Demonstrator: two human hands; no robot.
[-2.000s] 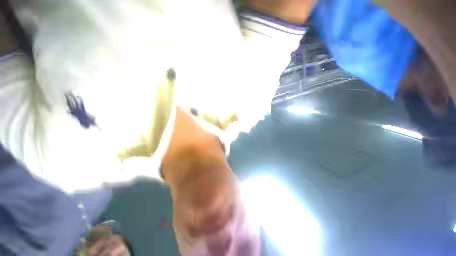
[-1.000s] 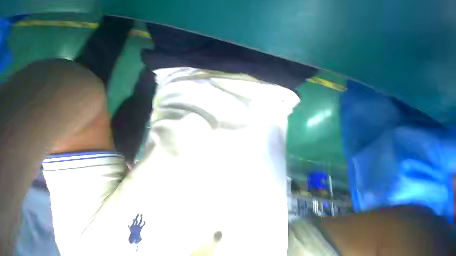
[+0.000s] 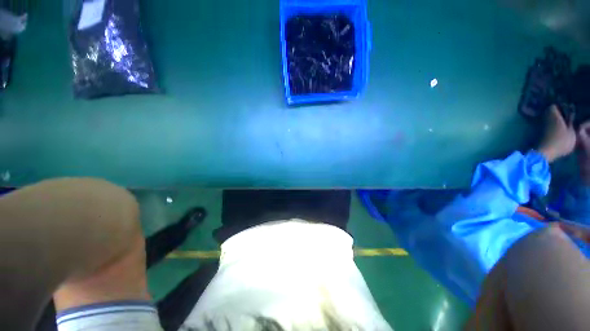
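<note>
A bright blue open bin (image 3: 363, 58) stands on the green bench top (image 3: 200, 139) in front of me. Many small black plastic parts (image 3: 320, 55) lie loose in it. A clear bag (image 3: 110, 55) full of black parts, with a white label, lies left of the bin. Neither of my hands is in view. Only my bent bare arms show, blurred, at the lower left and lower right edges.
At the right, a neighbour's hand (image 3: 557, 137) with a blue sleeve (image 3: 508, 187) touches a pile of black housings (image 3: 546, 77). A small white scrap (image 3: 433, 83) lies right of the bin. A dark item (image 3: 6, 61) is cut off at the left edge.
The view has swung from my white shirt and the floor up to the bench. The bin, the parts bag and the neighbour's hand have come into view. My arms remain at the sides.
</note>
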